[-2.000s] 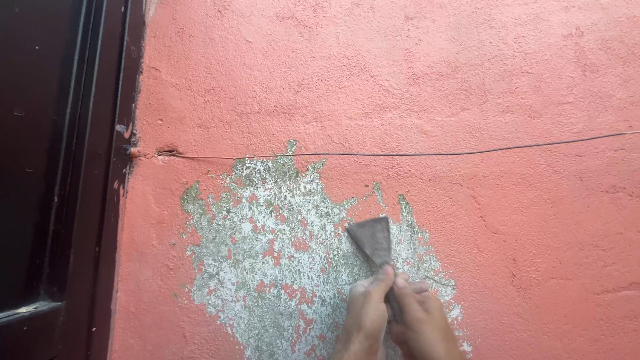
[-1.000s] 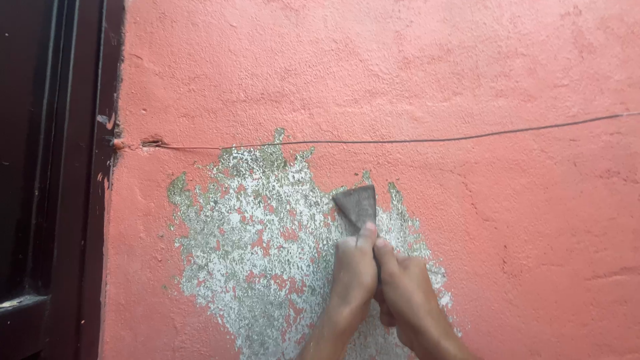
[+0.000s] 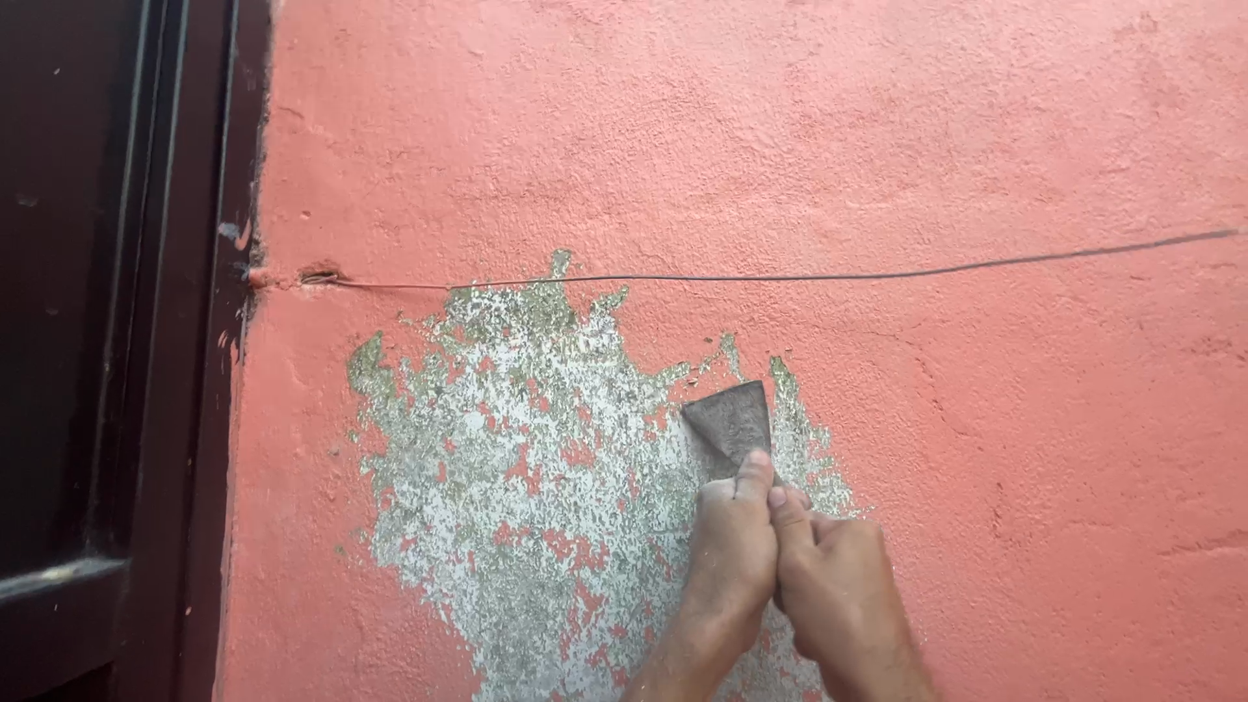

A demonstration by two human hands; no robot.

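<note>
Both my hands grip one metal scraper (image 3: 731, 421), its wide blade pointing up against the wall. My left hand (image 3: 733, 556) holds it just under the blade, with the thumb laid on the metal. Close beside it, my right hand (image 3: 840, 585) is closed around the handle, which is mostly hidden by the fingers. The blade lies over the upper right part of a bare grey and white patch (image 3: 526, 468), where bits of coral paint remain. Around this patch the wall (image 3: 1024, 409) is covered in rough coral paint.
A thin dark wire (image 3: 780, 278) runs across the wall above the blade, from a small hole (image 3: 320, 274) at the left. Along the left edge stands a dark brown frame (image 3: 175, 390) with a dark panel (image 3: 58, 244).
Both hands stay on the scraper throughout. Its blade remains near the upper right of the bare patch, with its tilt slightly changed. The view has shifted a little.
</note>
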